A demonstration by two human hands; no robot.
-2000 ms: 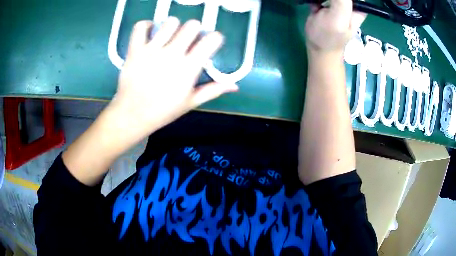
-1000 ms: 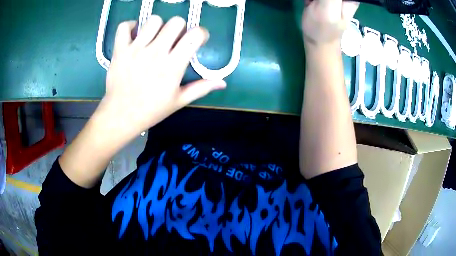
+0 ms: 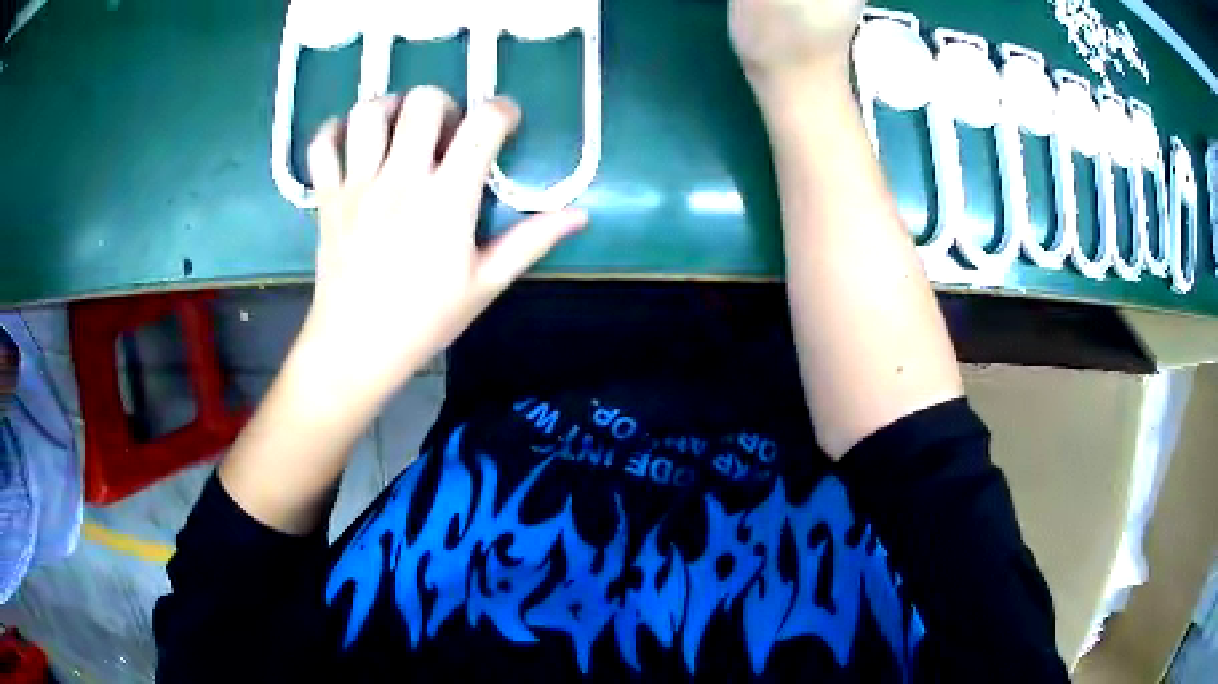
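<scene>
Three white loop-shaped housings (image 3: 589, 120) lie side by side on the green bench (image 3: 134, 147) in front of me, their disc ends cut off by the top edge. My left hand (image 3: 401, 201) rests over the lower loops of the left and middle housings, fingers bent and a little apart, thumb out to the right. Whether it grips a loop is hidden under the fingers. My right hand (image 3: 799, 30) is at the top edge, its fingers cut off, so what it holds is not visible.
A row of white housings (image 3: 1011, 167) lies on the right of the bench. Small white pieces (image 3: 1098, 38) lie behind them. An open carton (image 3: 1055, 441) stands below the bench at right. A red stool (image 3: 96, 401) stands at left, with part of a person's blue clothing (image 3: 47, 468) at the left edge.
The view has shifted. My right hand has moved left and up to the top edge, and the black tool is out of view. My left hand stays over the loops.
</scene>
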